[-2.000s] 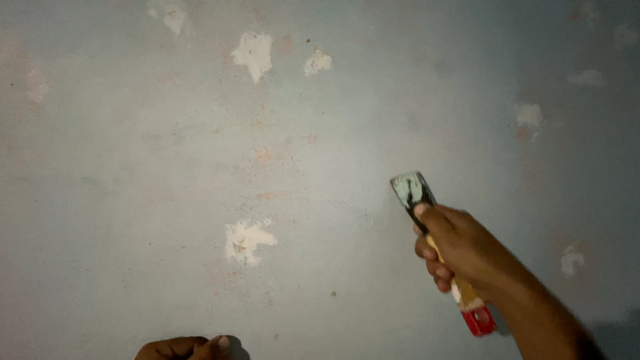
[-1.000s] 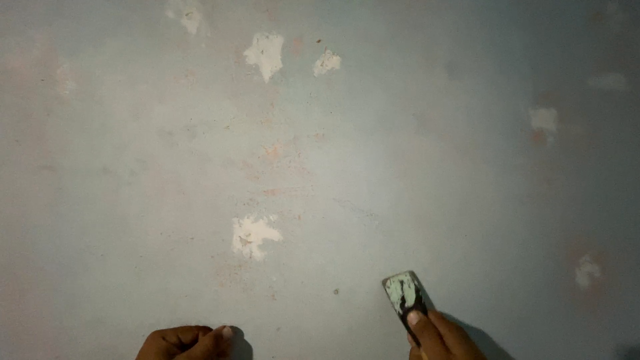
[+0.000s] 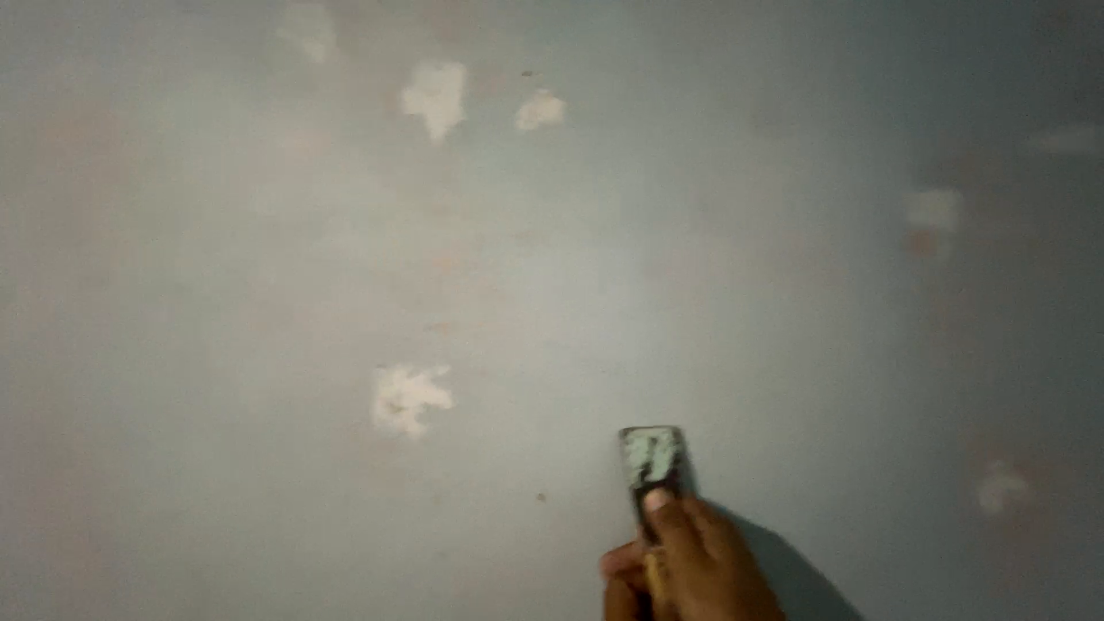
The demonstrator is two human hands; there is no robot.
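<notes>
My right hand (image 3: 699, 561), at the bottom right of centre, grips a putty knife (image 3: 653, 457) by its yellowish handle, the thumb pressed near the base of the blade. The dark metal blade points up and carries pale green-white residue. Behind it spreads a grey painted wall (image 3: 690, 285), with the hand's shadow on it to the right. Left of the blade is a jagged whitish patch (image 3: 410, 401). My left hand is out of view. Whether the blade's edge touches the wall, I cannot tell.
More whitish patches lie higher up, a large one (image 3: 437, 99) and a smaller one (image 3: 541, 110). At the right are a squarish pale patch (image 3: 936, 210) above a reddish spot and a faint patch (image 3: 1002, 489) lower down. A small dark mark (image 3: 541, 497) sits near the blade.
My right hand, still holding the putty knife, first moved down, then left, and the blade now points more nearly straight up. My left hand, earlier at the bottom left, has left the view.
</notes>
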